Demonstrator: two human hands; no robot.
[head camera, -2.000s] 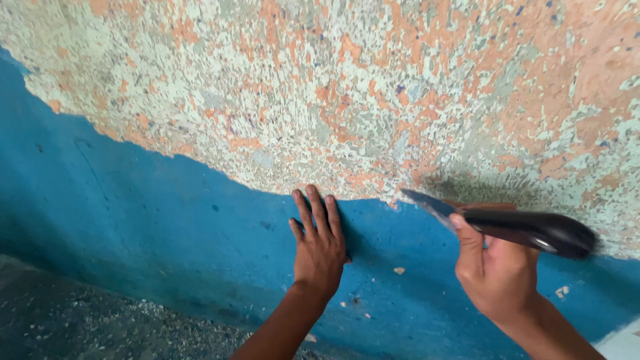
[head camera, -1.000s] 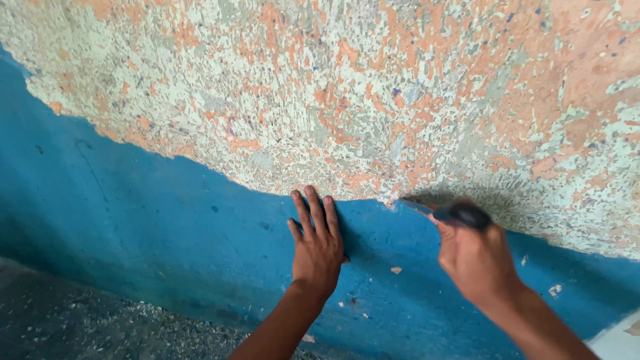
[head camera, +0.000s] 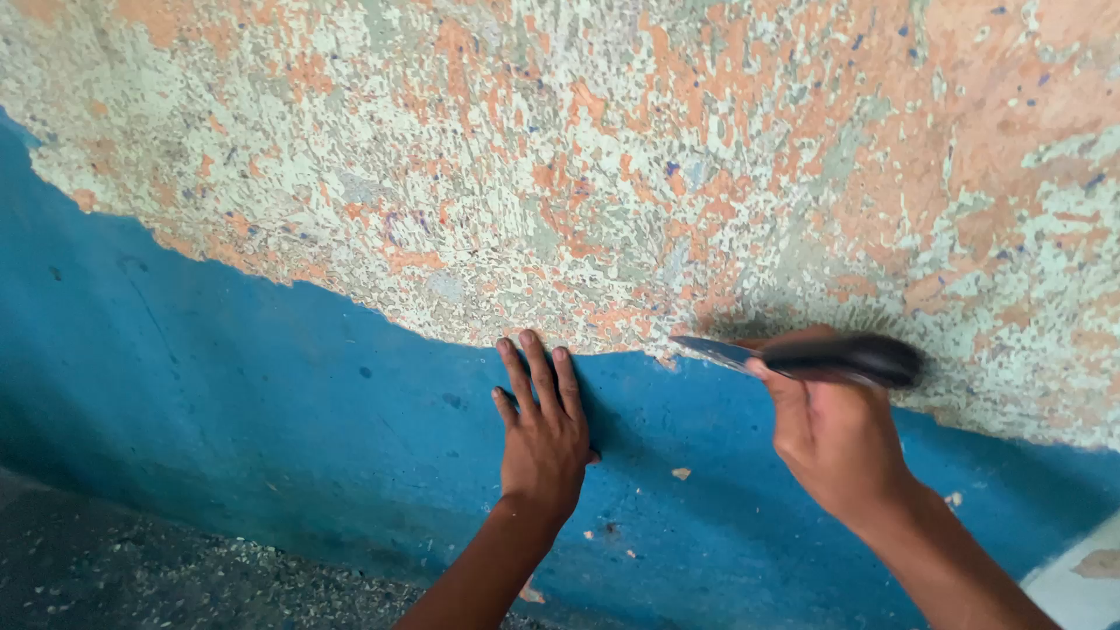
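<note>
My right hand (head camera: 836, 420) grips a scraper (head camera: 831, 359) with a black handle, blurred by motion. The tip of its metal blade lies at the ragged edge between the blue paint (head camera: 350, 437) and the mottled, scraped wall surface (head camera: 525, 175). To the left of the blade, my left hand (head camera: 544, 424) rests with spread fingers on the blue paint and holds nothing. Its fingertips reach the scraped edge. Small loose flakes of paint (head camera: 669, 360) sit just by the blade tip.
Below the wall at the lower left, the dark floor (head camera: 175, 560) is strewn with paint chips. A few pale spots (head camera: 681, 473) mark the blue paint under my hands. A whitish surface with a brownish patch (head camera: 1081, 569) shows at the lower right corner.
The scraper's handle looked foreshortened a second ago, close to my fingers; now it extends to the right, much as two seconds ago. My left hand has stayed in place on the wall.
</note>
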